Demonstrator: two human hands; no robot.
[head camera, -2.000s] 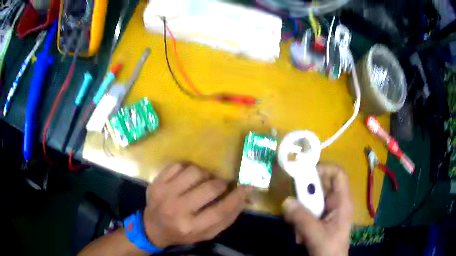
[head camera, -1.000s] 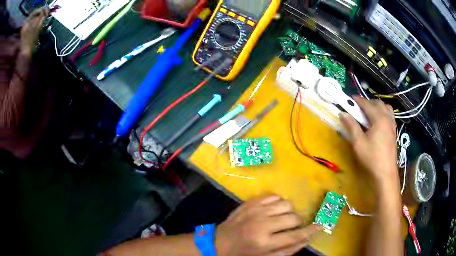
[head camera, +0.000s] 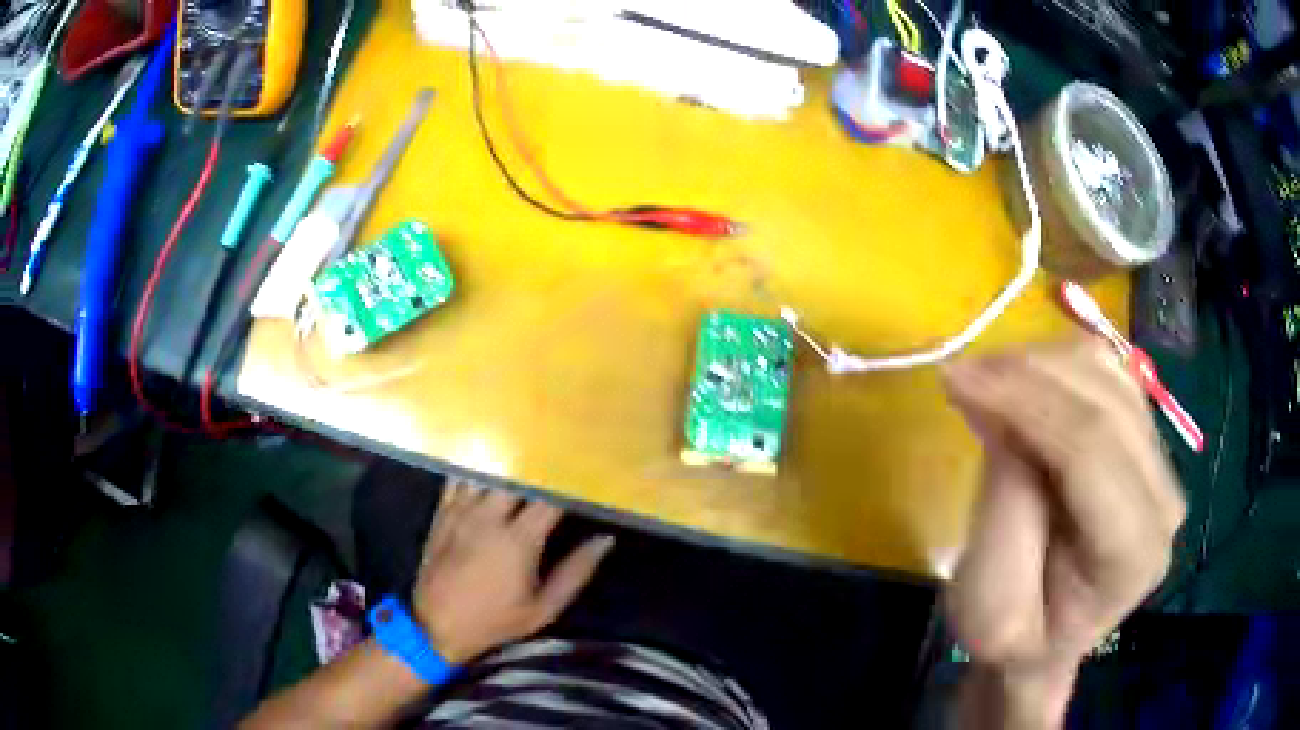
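A green circuit board (head camera: 739, 388) lies on the yellow-orange mat (head camera: 570, 342), small parts facing up. A white cable (head camera: 927, 354) with a thin plug end lies beside its upper right corner. A second green board (head camera: 385, 285) lies at the left of the mat. My left hand (head camera: 496, 571), with a blue wristband, rests below the mat's front edge, fingers apart, holding nothing visible. My right hand (head camera: 1062, 492) is blurred, raised over the right of the mat with fingers bent; whether it holds anything cannot be told.
Red clip lead (head camera: 684, 221) lies mid-mat; the white housing (head camera: 613, 50) is at the top. At left are test probes (head camera: 304, 193), a blue-handled tool (head camera: 107, 257) and the multimeter (head camera: 278, 57). At right are a round tub (head camera: 1101, 178) and a red-handled brush (head camera: 1141, 368).
The magnifier left my right hand and was put at the white housing. My right hand has come back to the right side. My left hand has withdrawn from the board to below the mat's edge.
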